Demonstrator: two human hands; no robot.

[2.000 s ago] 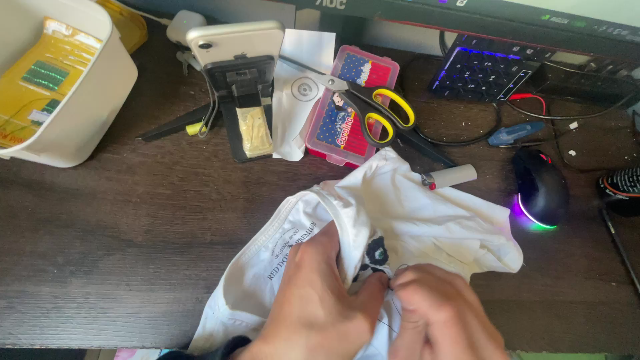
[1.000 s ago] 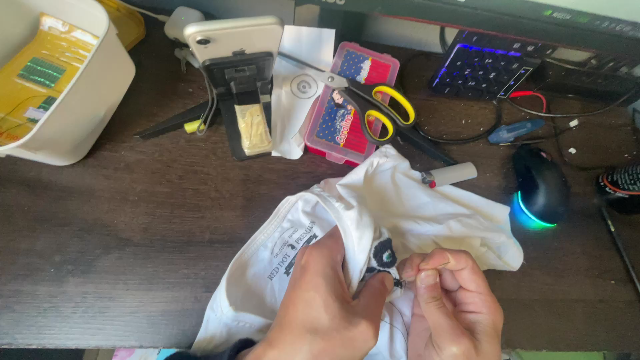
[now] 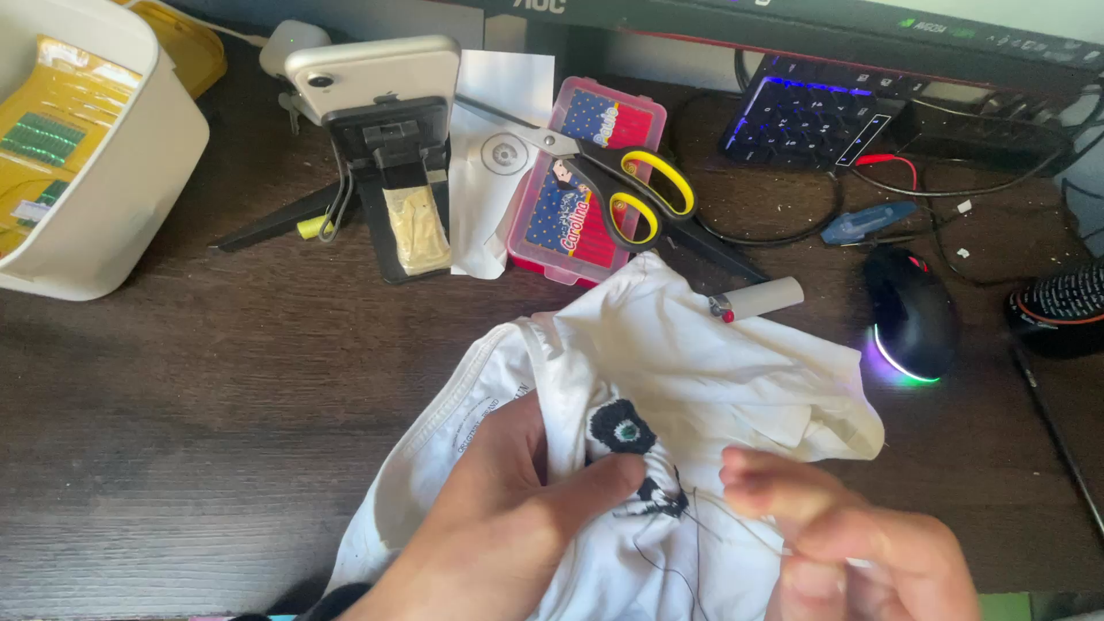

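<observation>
A white cloth garment point(image 3: 673, 345) with printed writing inside its neckline lies bunched on the desk. My left hand point(image 3: 517, 509) grips it from inside the opening, its thumb pressing beside black embroidery point(image 3: 623, 427) with a small green centre. Below the thumb lies more black stitching, and dark thread point(image 3: 668, 565) trails down over the cloth. To the right, my right hand point(image 3: 845, 535) pinches thread between thumb and fingers; a thin line runs from there to the stitching. Whether a needle is in the fingers I cannot tell. A white lighter point(image 3: 763, 298) rests at the garment's upper edge.
Scissors point(image 3: 604, 164) lie across a pink-red plastic case point(image 3: 565, 216). Behind are a phone point(image 3: 379, 73) on a stand and a paper strip point(image 3: 492, 198). A white bin point(image 3: 103, 216) stands left. At right are a mouse point(image 3: 910, 310), keypad point(image 3: 793, 121), cables and a can point(image 3: 1061, 310).
My right hand has moved away from the stitching, toward the lower right. My left hand still holds the cloth, and more of the black embroidery shows beside its thumb.
</observation>
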